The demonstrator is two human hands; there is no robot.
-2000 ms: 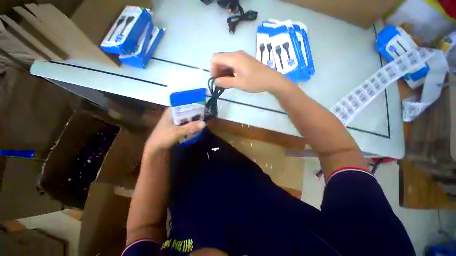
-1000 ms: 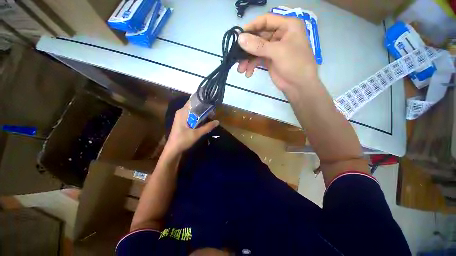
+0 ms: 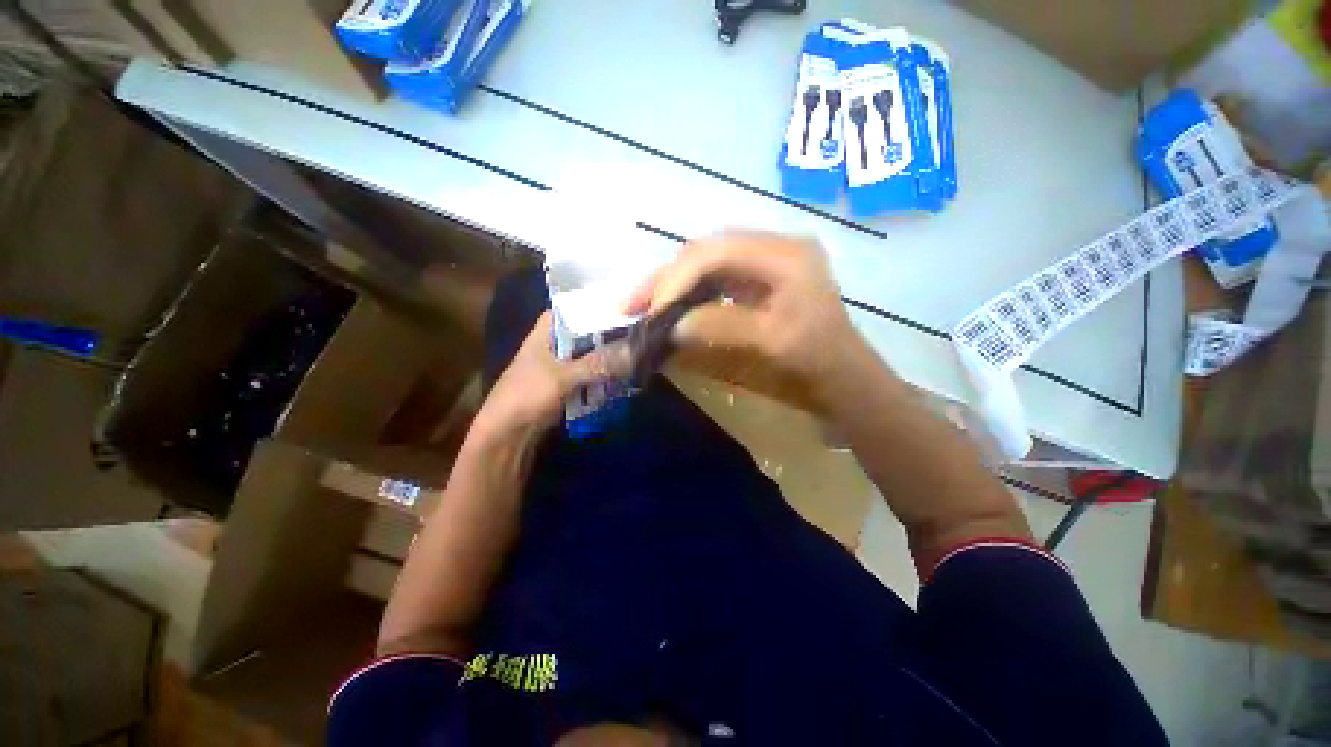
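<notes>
My left hand (image 3: 537,382) holds a white and blue retail box (image 3: 584,304) over my lap, at the table's front edge. The box's white top end faces up. My right hand (image 3: 759,314) is at the box's right side and holds a dark, blurred cable (image 3: 669,324) against it. Whether part of the cable is inside the box cannot be told. My fingers partly hide the cable and the box front.
A fan of carton blanks (image 3: 872,124) lies at the table's centre-right. Filled boxes (image 3: 456,51) stand at back left, a black cable (image 3: 756,12) at the far side. A label strip (image 3: 1109,263) curls over the right, near boxes (image 3: 1209,161). Open brown cartons (image 3: 241,394) stand at lower left.
My right hand has come down with the coiled cable to the box. The box has turned more upright, its white end now showing. The view has shifted slightly, showing more of the carton blanks.
</notes>
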